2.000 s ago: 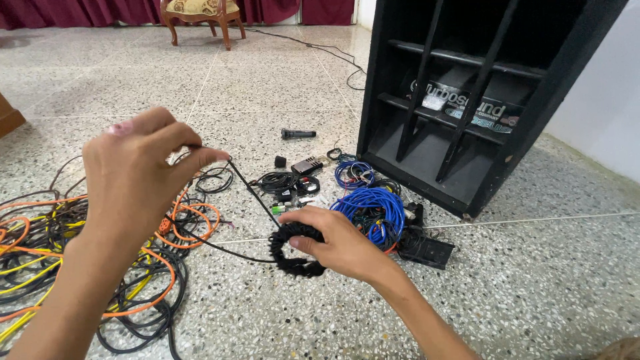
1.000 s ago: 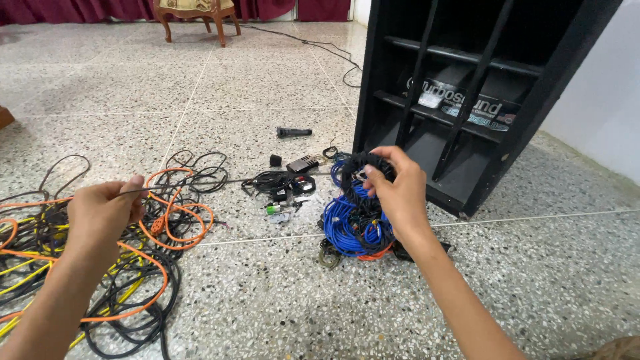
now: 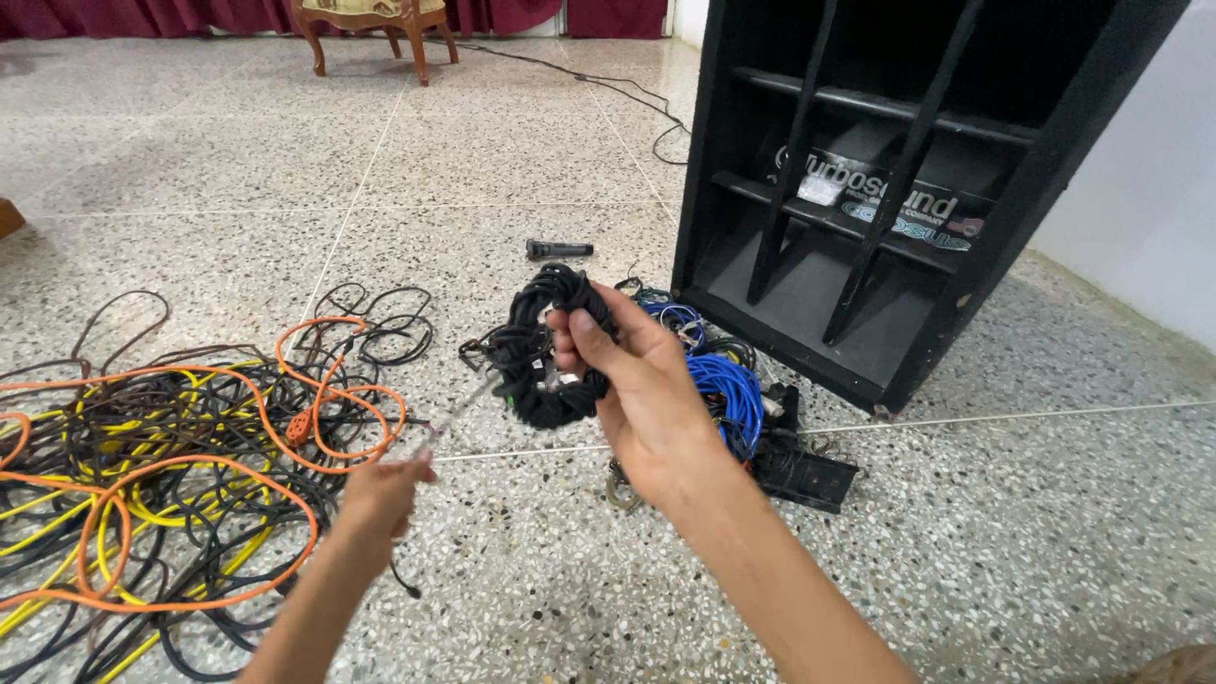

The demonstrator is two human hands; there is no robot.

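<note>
My right hand (image 3: 646, 389) grips a ring-shaped black cable coil (image 3: 521, 351), its strands wrapped round and round, held up off the floor at the centre. Lower left of the coil, my left hand (image 3: 385, 494) is closed on a thin length of cable that runs up toward the coil and looks blurred. A short black cable end (image 3: 408, 581) hangs below the left hand. Behind the right hand lies a bundle of blue cable (image 3: 730, 399), partly hidden by it. The coil covers most of the small items on the floor behind it.
Tangled orange, yellow and black cables (image 3: 209, 484) spread over the floor at left. A black microphone (image 3: 560, 249) lies beyond the coil. The tall black speaker cabinet (image 3: 798, 332) stands at right, with a black plastic piece (image 3: 812, 480) before it. A wooden chair (image 3: 418, 47) is farther back.
The black coil was low at first, then raised over the blue cables; now it is farther left, in front of the small items. My left hand came down from its raised place two seconds ago.
</note>
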